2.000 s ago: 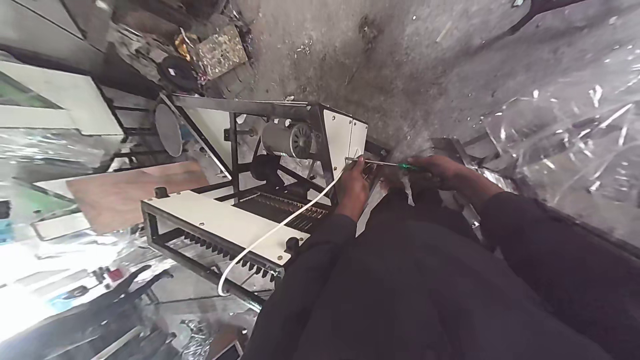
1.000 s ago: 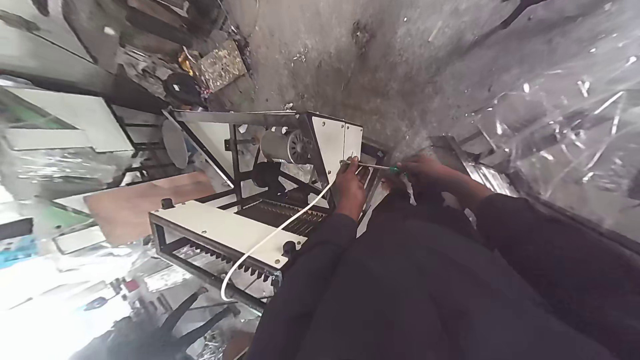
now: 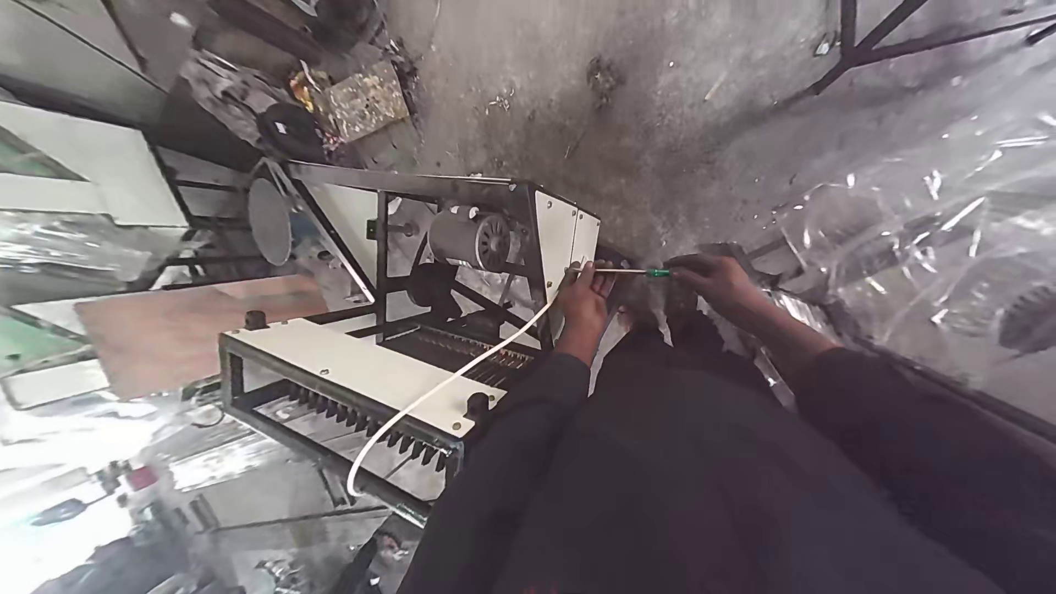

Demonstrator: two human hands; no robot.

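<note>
A machine with a black metal frame and cream panels [image 3: 555, 231] stands left of my body, an electric motor [image 3: 470, 239] mounted inside it. My left hand [image 3: 584, 305] is at the machine's right side panel, its fingers around the tip end of a screwdriver [image 3: 623, 271] and close to a white cable [image 3: 454, 375]. What exactly the fingers pinch is too small to tell. My right hand [image 3: 719, 282] is at the green handle of the screwdriver, which lies level with its shaft toward the panel. The cable loops over the machine's front cream panel.
Clear plastic sheeting [image 3: 907, 239] spreads at the right. A reddish-brown board [image 3: 198, 330] and cream panels lie at the left. Beyond the machine are a speckled block [image 3: 365, 101] and other clutter on the concrete floor [image 3: 643, 124]. Dark metal legs [image 3: 858, 54] stand at the top right.
My right hand has shifted its grip at the screwdriver's handle, with more of its fingers drawn back toward the handle's end. My left hand stays at the side panel.
</note>
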